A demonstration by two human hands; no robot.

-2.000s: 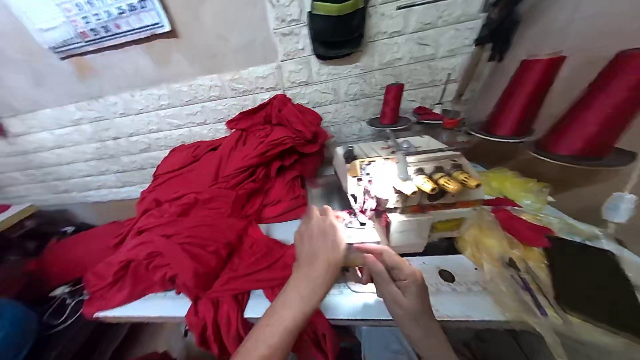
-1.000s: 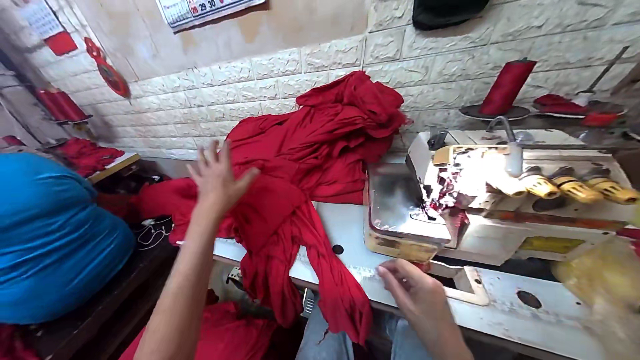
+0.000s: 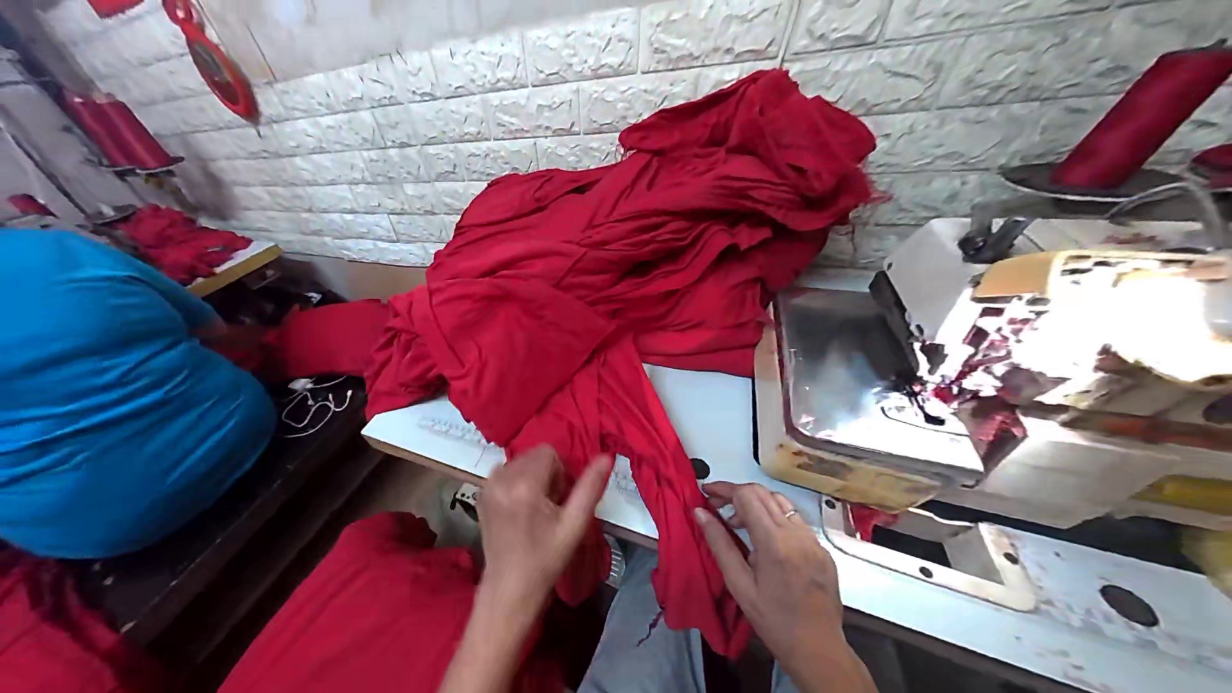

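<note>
A large heap of red fabric [image 3: 616, 241] lies on the white sewing table [image 3: 703, 409], with a long strip [image 3: 659, 462] hanging over the front edge. My left hand [image 3: 534, 515], a little blurred, is at the fabric over that edge, thumb and fingers apart; whether it pinches any cloth is unclear. My right hand [image 3: 765, 549], with a ring on one finger, rests its fingertips at the right side of the hanging strip; a firm grip does not show. Right of the heap stands an overlock sewing machine [image 3: 1049, 337], with red scraps [image 3: 991, 385] around its needle area.
A person in a blue top [image 3: 115, 385] sits at the left beside a dark bench [image 3: 318, 452] with a white cable. More red cloth [image 3: 356, 616] lies low at front left. A red thread cone [image 3: 1145, 120] stands behind the machine, against a white brick wall [image 3: 577, 67].
My hands were together at the machine's needle area, then apart, the left raised over the heap. Now both are at the hanging red strip. The view has swung left.
</note>
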